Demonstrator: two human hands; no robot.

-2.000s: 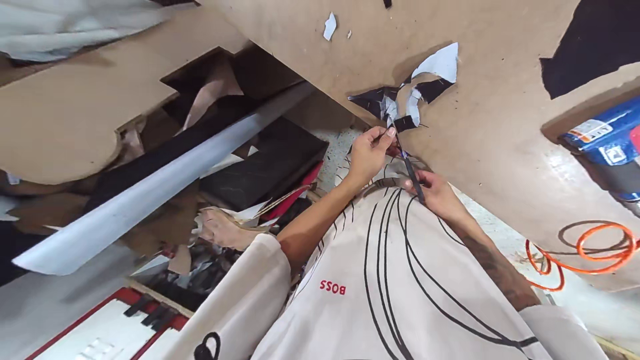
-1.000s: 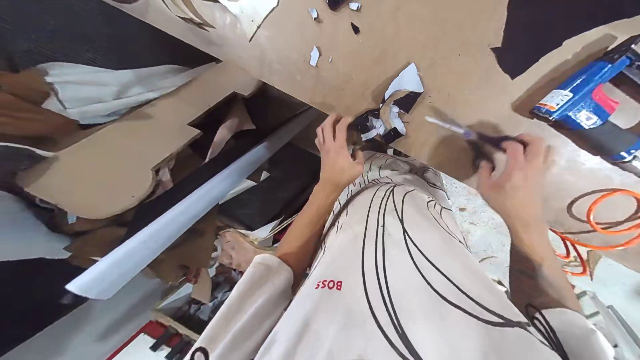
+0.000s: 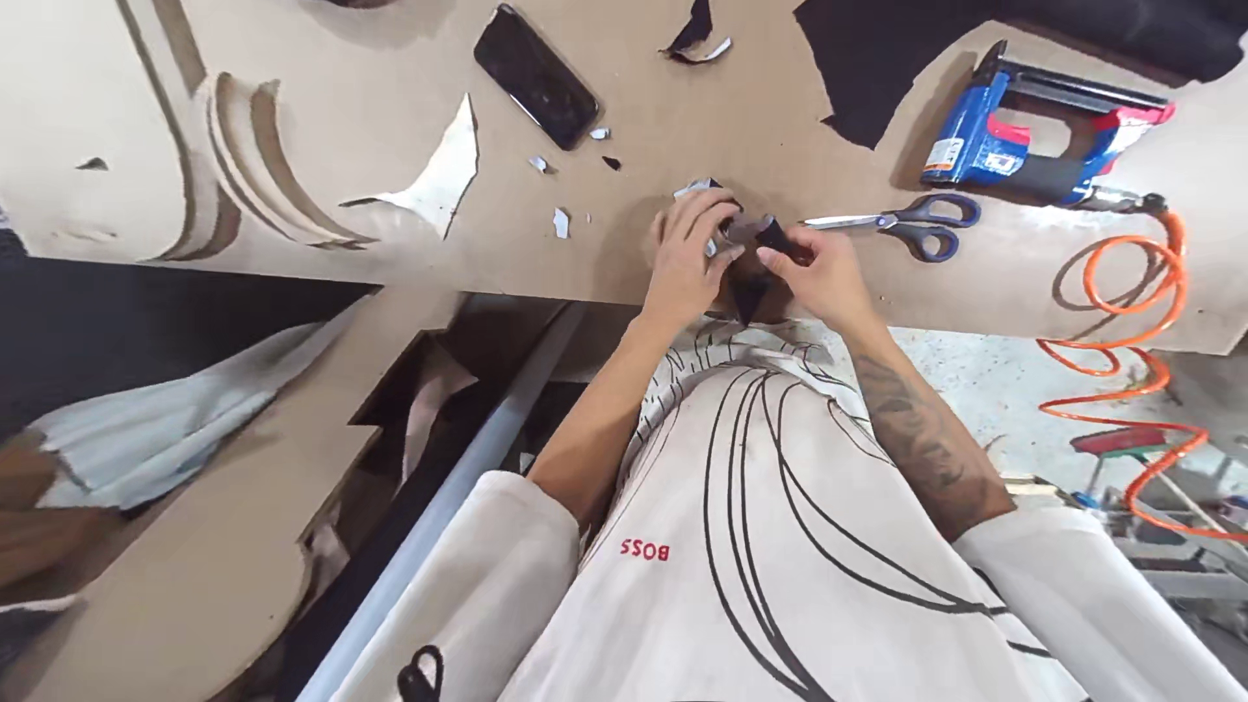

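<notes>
Near the table's front edge, my left hand (image 3: 694, 239) holds down a dark piece of material (image 3: 749, 288) with pale parts showing, its fingers curled over it. My right hand (image 3: 817, 268) grips a short dark cylindrical object (image 3: 783, 240) at the right side of that piece; what it is I cannot tell. Just right of my right hand, scissors with dark blue handles (image 3: 931, 226) lie on the table, their blades pointing left and closed together. The fingers partly hide the material.
A blue pneumatic stapler (image 3: 1004, 146) with a coiled orange air hose (image 3: 1111, 278) lies at the right. A phone (image 3: 536, 76), a white scrap (image 3: 439, 180), curved board strips (image 3: 255, 166) and dark material (image 3: 877, 58) rest on the tabletop (image 3: 624, 39).
The scissors, in my right hand before, now lie on the table. My right hand has moved back beside my left and taken hold of a dark object. The view has shifted.
</notes>
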